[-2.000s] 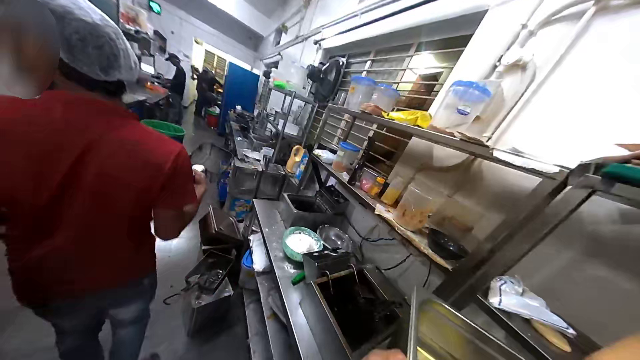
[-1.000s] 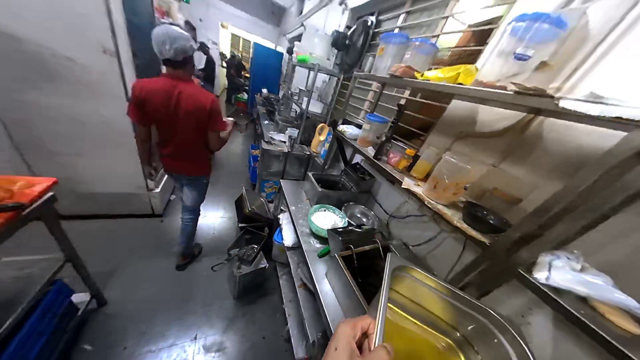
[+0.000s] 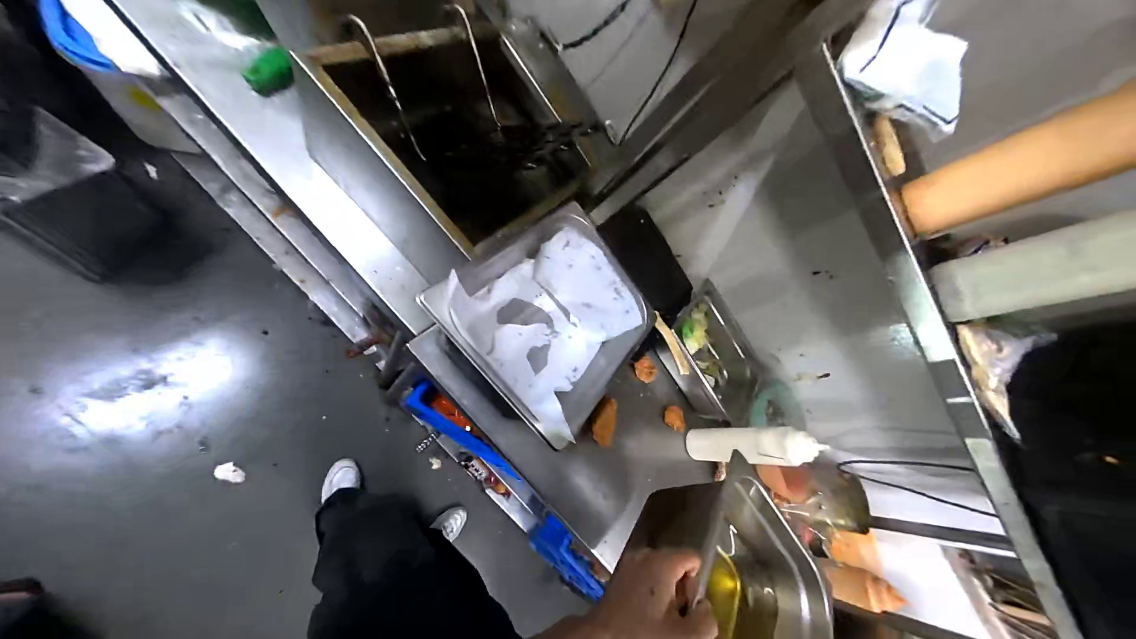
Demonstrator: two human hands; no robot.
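Observation:
My left hand (image 3: 657,596) grips the rim of a deep stainless steel pan (image 3: 785,541) at the bottom of the view, with yellow liquid (image 3: 725,593) inside it. My right hand is not in view. Up and to the left of the held pan, a shallow metal tray (image 3: 596,390) lined with torn, stained white paper (image 3: 581,293) rests on the counter. Beyond that tray is a fryer-like metal vat (image 3: 444,160) of dark liquid, with two wire handles over it. A white squeeze bottle (image 3: 741,444) lies just past the held pan.
Brown food pieces (image 3: 603,422) lie on the steel counter (image 3: 568,479). A metal container (image 3: 723,355) with green scraps stands by the wall. Blue crates (image 3: 461,435) sit beneath the counter edge. A metal shelf (image 3: 932,337) runs along the right. White debris (image 3: 229,472) lies on the floor.
The view has swung sharply down to the counter and floor. The person in the red shirt is out of view. My left hand still grips the pan, which is now beside the counter.

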